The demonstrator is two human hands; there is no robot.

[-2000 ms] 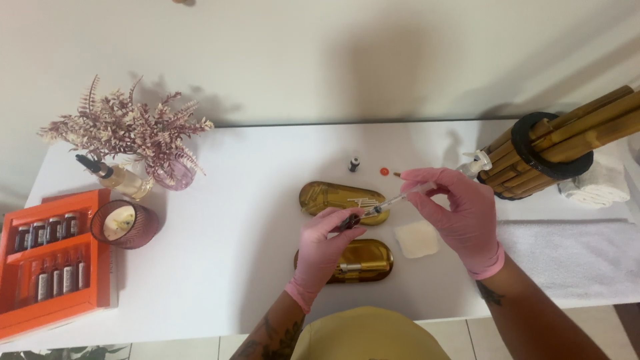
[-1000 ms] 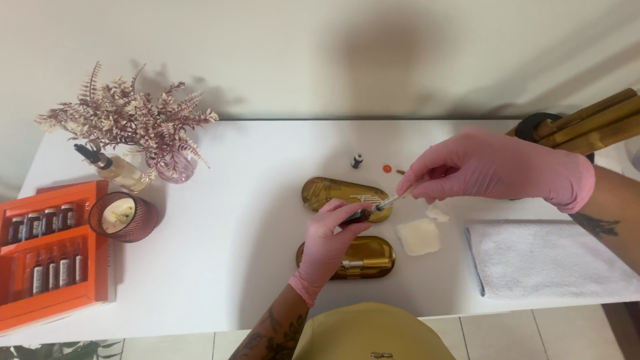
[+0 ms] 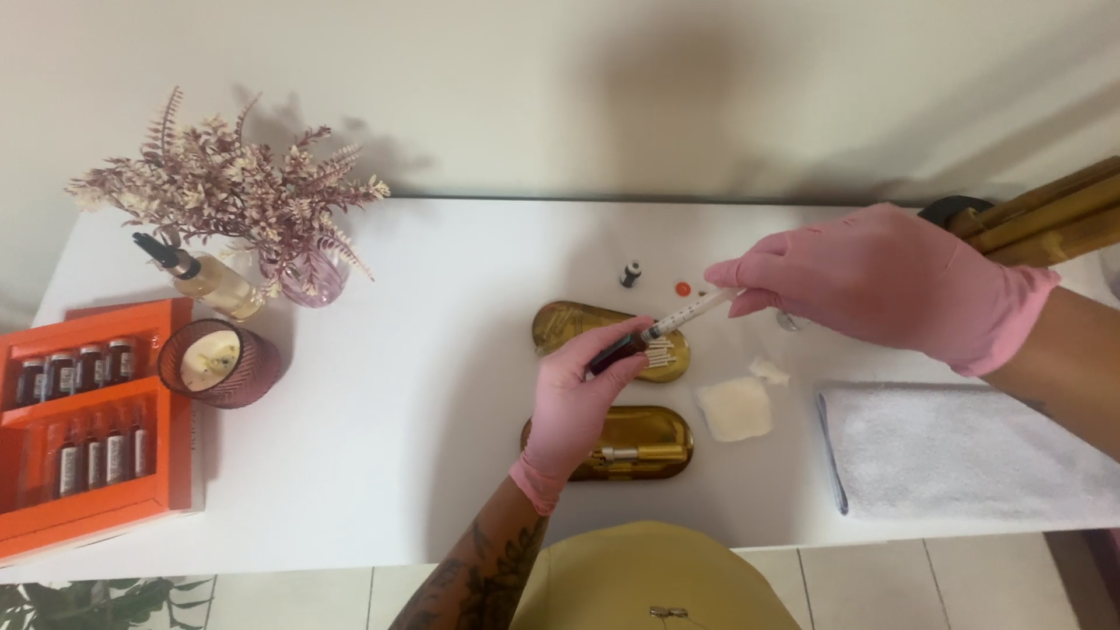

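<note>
Pink gloves cover both hands. My left hand grips a small dark glass vial, tilted up to the right. My right hand holds the upper end of a clear plastic syringe, whose lower end meets the mouth of the vial. Beneath them lies a gold oval tray with small white sticks on it. A second gold tray, holding a gold and silver pen-like tool, is partly behind my left wrist. A white pad lies to the right.
Another small dark vial and a red cap are behind the trays. A folded towel and bamboo sticks are at right. An orange box of vials, a candle glass, a dropper bottle and a flower vase stand left.
Two seconds ago the syringe was held with my right hand lower and nearer my body. That hand now reaches in from the right, and the syringe meets the vial.
</note>
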